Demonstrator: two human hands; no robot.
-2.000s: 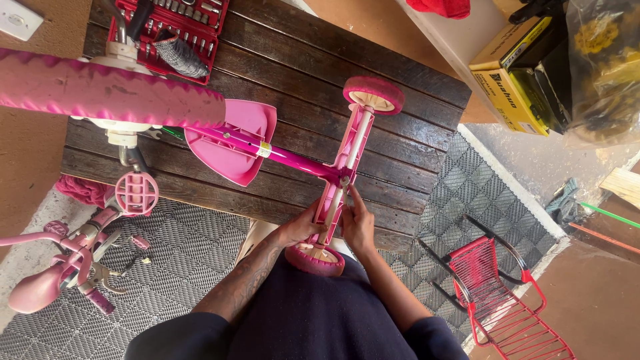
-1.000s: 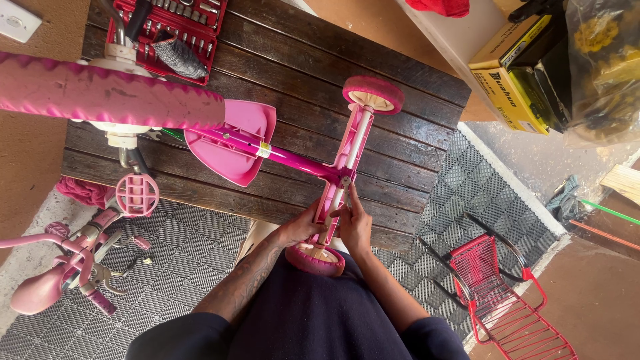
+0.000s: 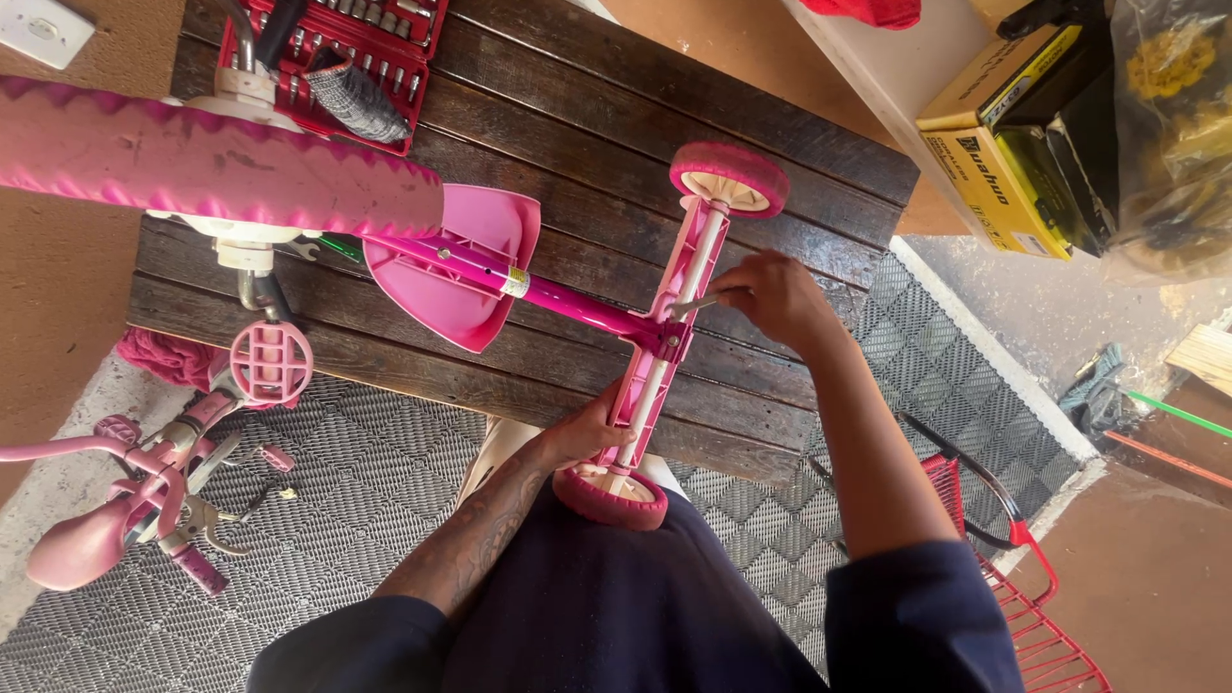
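A pink tricycle frame with a magenta metal tube [image 3: 568, 300] lies upturned on the dark slatted wooden table [image 3: 539, 125]. Its rear axle bar [image 3: 643, 399] runs between a far pink wheel [image 3: 730, 179] and a near pink wheel [image 3: 610, 495]. My left hand [image 3: 589, 428] grips the axle bar just above the near wheel. My right hand [image 3: 775, 294] holds a metal wrench [image 3: 701, 305], its end at the bar beside the bracket [image 3: 664, 339] where tube and axle meet. A pink plastic seat [image 3: 452, 265] lies by the tube. The large front wheel [image 3: 212, 168] extends left.
A red socket set case [image 3: 419, 72] with a grey glove [image 3: 356, 96] is at the table's back left, and another wrench [image 3: 304, 250] lies near the front wheel. A small pink bike [image 3: 144, 510] stands on the mat at left, a red chair [image 3: 1044, 626] at lower right.
My right hand has moved away from the axle near my left hand, up and right, and the wrench now shows in its fingers. My left hand stays on the axle bar.
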